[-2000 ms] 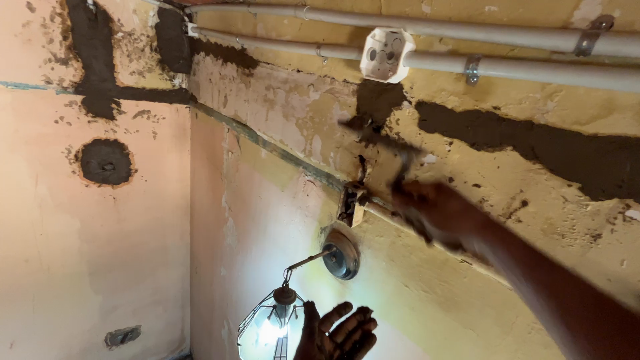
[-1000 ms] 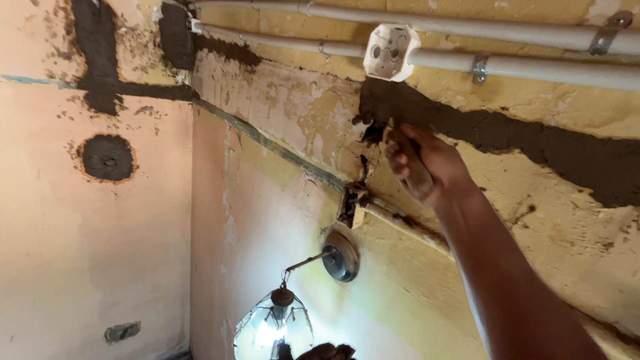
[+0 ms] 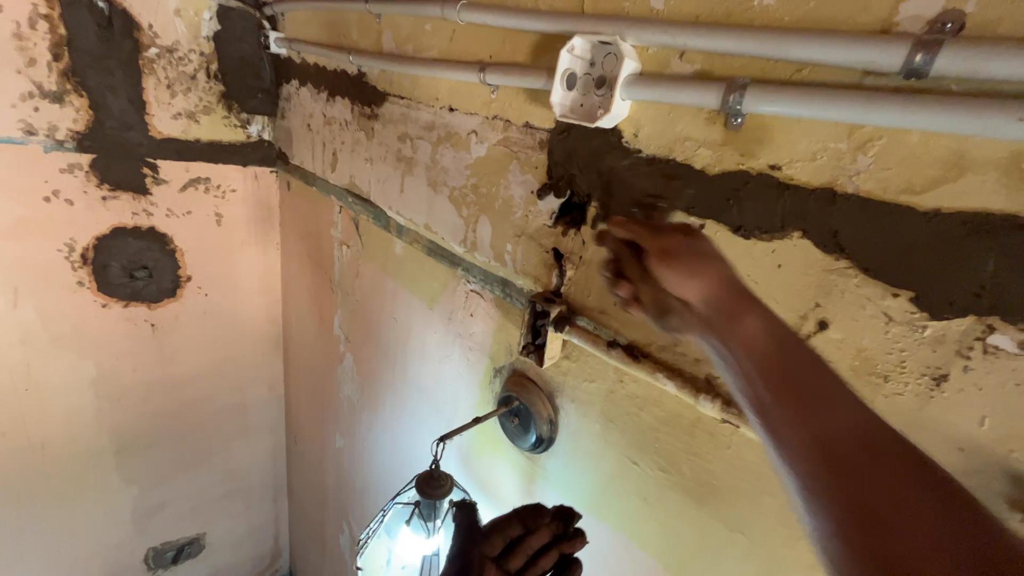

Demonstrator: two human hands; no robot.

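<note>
My right hand [image 3: 668,268] is closed around the handle of a small trowel [image 3: 644,192], whose blurred blade lies against the dark wet mortar [image 3: 752,204] just below a white octagonal junction box [image 3: 596,80]. Left of the blade is a ragged dark hole [image 3: 570,212]; a crack runs down from it to an old wall box [image 3: 540,328]. At the bottom, my left hand [image 3: 524,540] is raised with fingers apart, dark with mortar, in front of the lit wire-cage wall lamp [image 3: 424,512]. No object shows in it, though its palm is partly cut off.
Two pale conduits [image 3: 800,100] run along the upper wall, held by metal clamps [image 3: 734,104]. An old pipe [image 3: 656,372] slopes right from the wall box. The lamp's round base [image 3: 528,412] sits below it. Dark mortar patches [image 3: 138,266] mark the left wall.
The mortar right of the hole now reaches up under the junction box, where a bare gap showed two seconds ago. My left hand has come back up into view from the bottom edge.
</note>
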